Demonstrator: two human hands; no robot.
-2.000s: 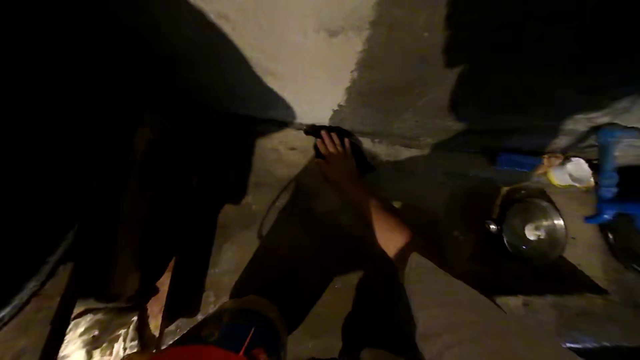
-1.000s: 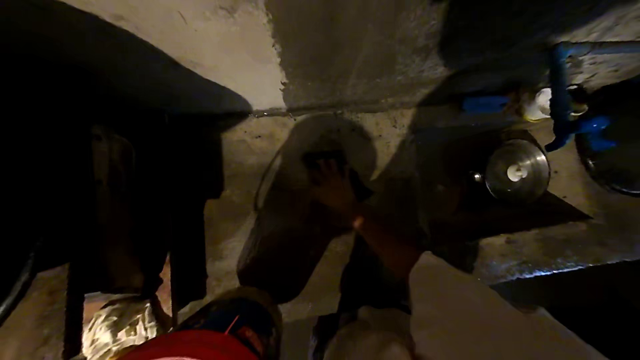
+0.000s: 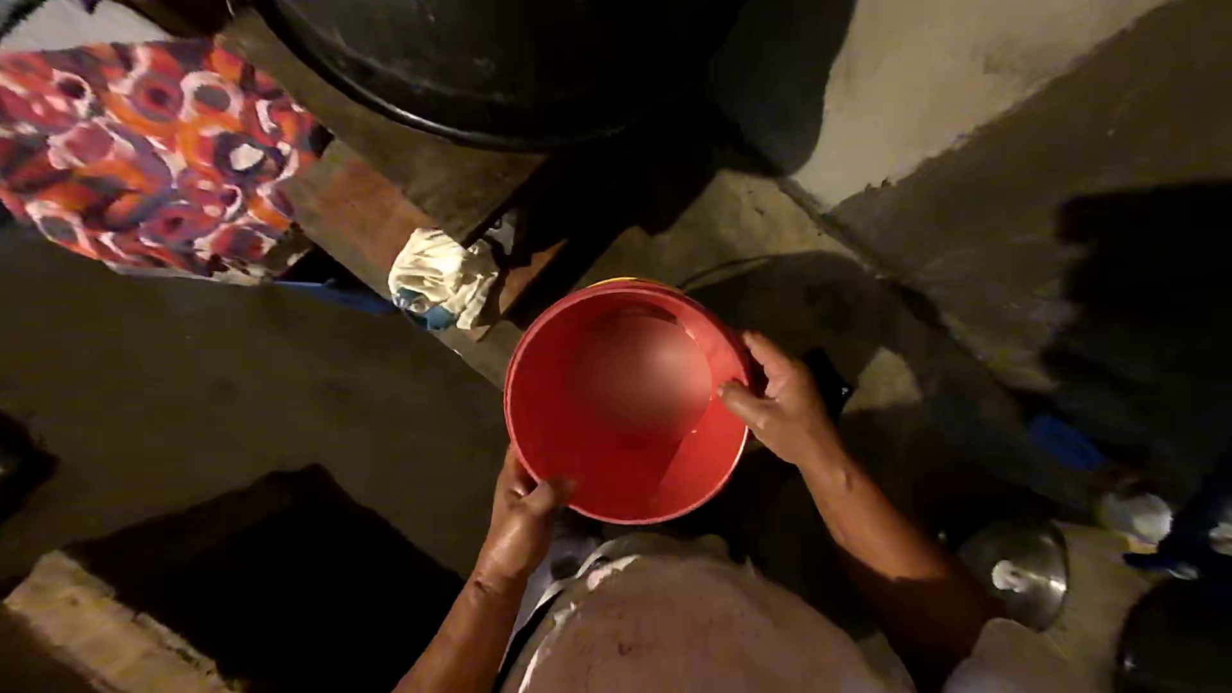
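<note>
A red plastic bucket (image 3: 597, 481), seen from above, is held between both hands in front of my body. My left hand (image 3: 523, 515) grips its lower left rim, with the thumb over the edge. On the right side, my right hand (image 3: 782, 399) holds the rim, thumb inside and fingers outside. Pale, cloudy liquid seems to lie at the bottom of the bucket, but that part is blurred. A small dark object (image 3: 828, 380) shows just behind my right hand; its kind is unclear.
A large black tub (image 3: 481, 77) stands on wooden boards (image 3: 375, 212) at the top. A crumpled pale cloth (image 3: 438, 274) hangs by the boards, near a colourful patterned cloth (image 3: 154, 164). To the right are a metal pot (image 3: 1025, 568), a blue object (image 3: 1064, 443) and a concrete wall (image 3: 924, 87).
My right hand has left the dark object on the concrete ledge and now holds the red bucket's rim. Both hands are on the bucket now. The view has swung strongly to the left.
</note>
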